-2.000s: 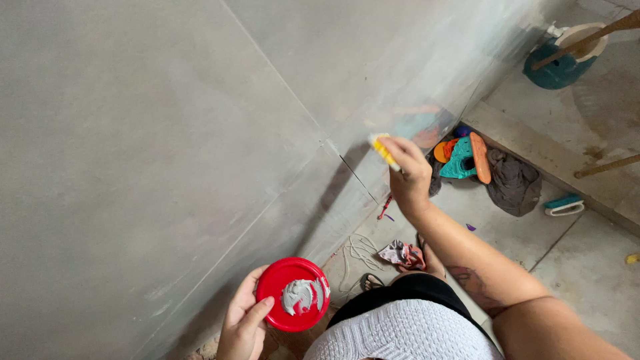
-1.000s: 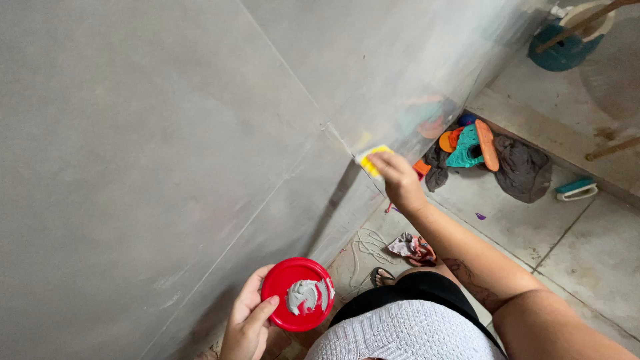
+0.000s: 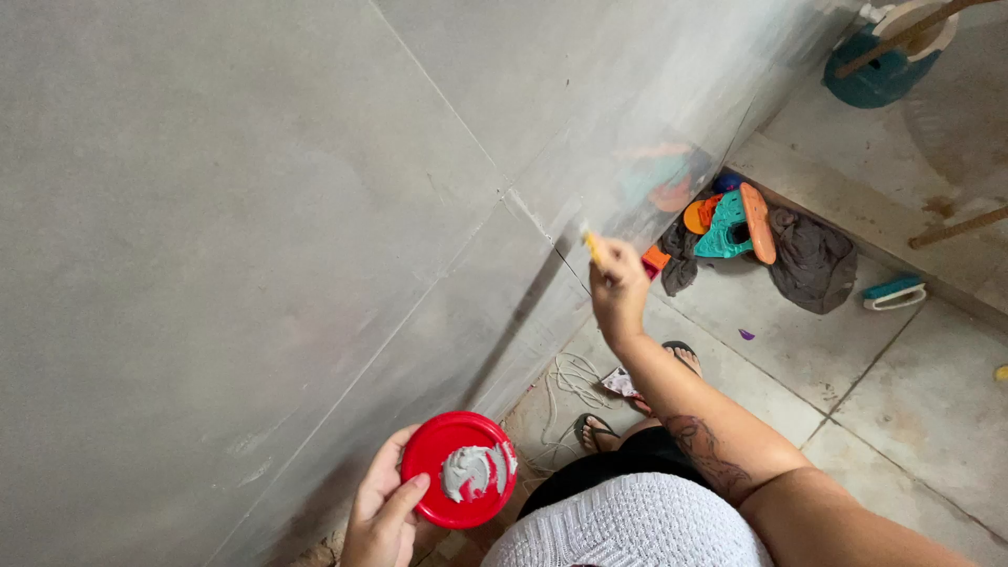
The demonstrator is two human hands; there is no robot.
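Note:
My left hand (image 3: 391, 500) holds a round red plastic lid (image 3: 459, 425) near the bottom of the view, thumb on its rim. Light grey paste (image 3: 466, 471) is spread over the middle of the lid. In my right hand (image 3: 618, 276) is a small yellow applicator (image 3: 591, 246), seen nearly edge-on and slightly blurred, close to the grey tiled wall (image 3: 315, 197). Whether it touches the wall, I cannot tell. A joint between tiles (image 3: 529, 214) runs just left of my right hand; part of it bears pale paste, and a dark gap shows lower down.
On the floor by the wall lie a dark cloth (image 3: 815, 260), turquoise and orange plastic items (image 3: 724, 228) and a scrubbing brush (image 3: 894, 293). A raised ledge (image 3: 835, 185) and a teal bucket (image 3: 882, 75) are at upper right. White cord (image 3: 579, 378) lies near my sandalled feet.
The yellow applicator has turned from showing its flat face to nearly edge-on. My left hand still holds the lid with paste.

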